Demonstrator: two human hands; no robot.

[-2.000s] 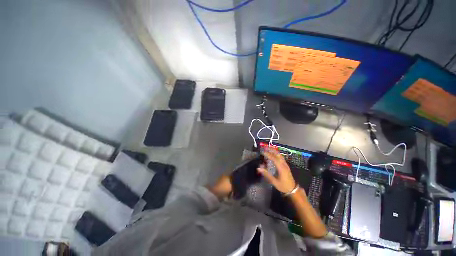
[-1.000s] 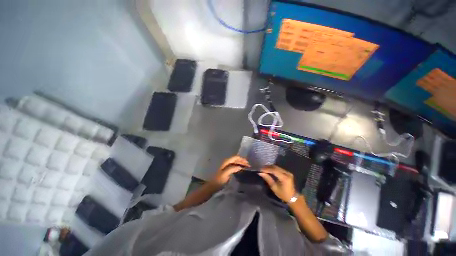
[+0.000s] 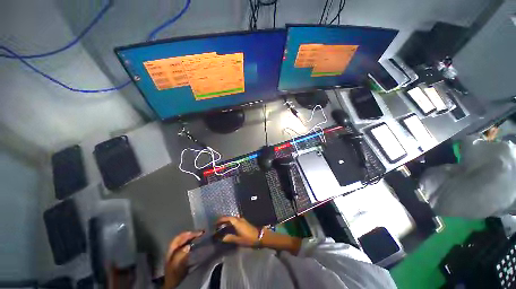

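A dark tablet (image 3: 208,240) is held low in front of my body, seen nearly edge-on. My left hand (image 3: 179,257) grips its left end. My right hand (image 3: 240,231), with a pale band at the wrist, grips its right end. A translucent sheet (image 3: 215,200) lies over the left part of the lit keyboard, just beyond the hands. A dark tablet with a small light logo (image 3: 254,197) lies on the keyboard right of the sheet. The held tablet's lower side is hidden by my sleeves and body.
Two monitors (image 3: 198,73) stand behind the keyboards. White cables (image 3: 206,161) loop below them. A black scanner (image 3: 286,178) and a silver slab (image 3: 318,175) lie centrally. Dark tablets (image 3: 69,169) lie at left. A person in a pale smock (image 3: 472,178) is at right.
The view has swung right, bringing the right bench and the person into view. Both hands still hold the dark tablet, now more tilted. The tablets at left and the monitors appear further left.
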